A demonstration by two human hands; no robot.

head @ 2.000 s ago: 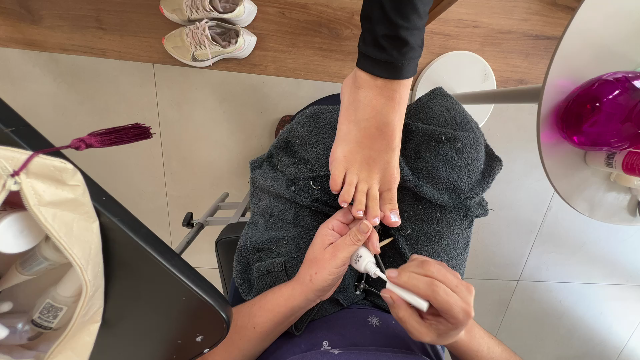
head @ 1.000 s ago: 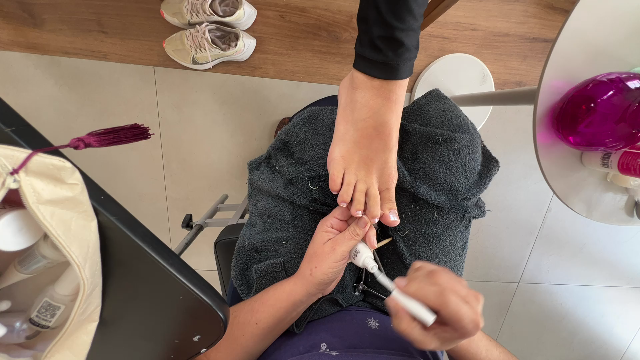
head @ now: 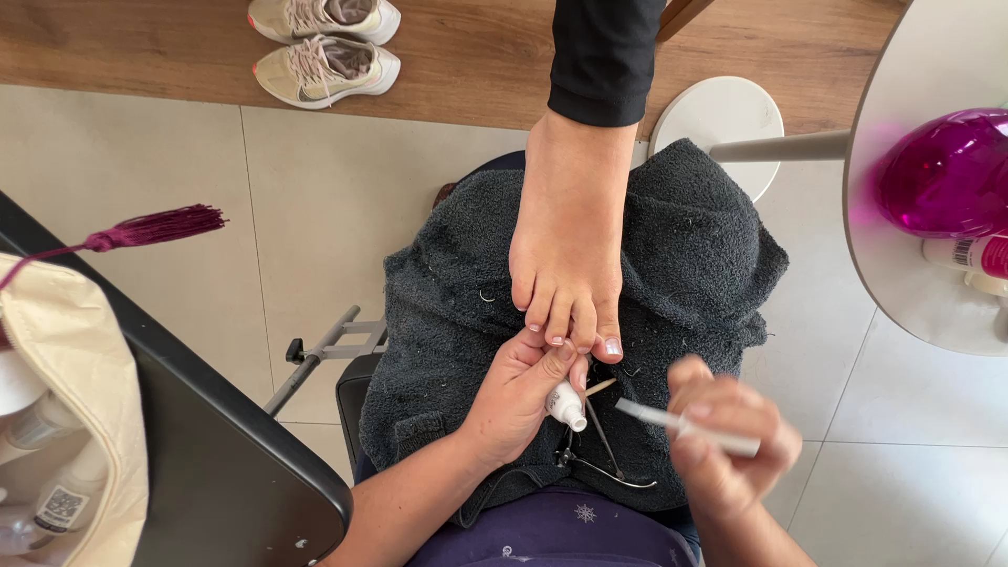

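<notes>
Another person's bare foot (head: pixel 571 236) rests over a dark grey towel (head: pixel 457 291) on my lap. My left hand (head: pixel 520 386) touches the toes with its fingertips and holds an uncapped white nail polish bottle (head: pixel 567 407), its neck tilted downward. To the right, my right hand (head: pixel 732 437) grips the white cap of the polish brush (head: pixel 654 413), whose bristles point left, apart from the bottle and the toes. A wooden stick (head: pixel 601 387) sticks out beside the bottle. Metal cuticle nippers (head: pixel 610 471) and a thin metal tool (head: pixel 603 437) lie on the towel below.
At left, a black tray table (head: pixel 220 409) bears an open cream pouch (head: pixel 102 346) of bottles with a burgundy tassel (head: pixel 157 228). A round white side table (head: pixel 890 276) at right holds a magenta bottle (head: pixel 945 173). Sneakers (head: pixel 327 71) stand on the wooden platform (head: pixel 457 63).
My right hand has moved away from the bottle to the right. The brush, in the bottle's neck one second ago, is out of it. My left hand still holds the bottle by the toes.
</notes>
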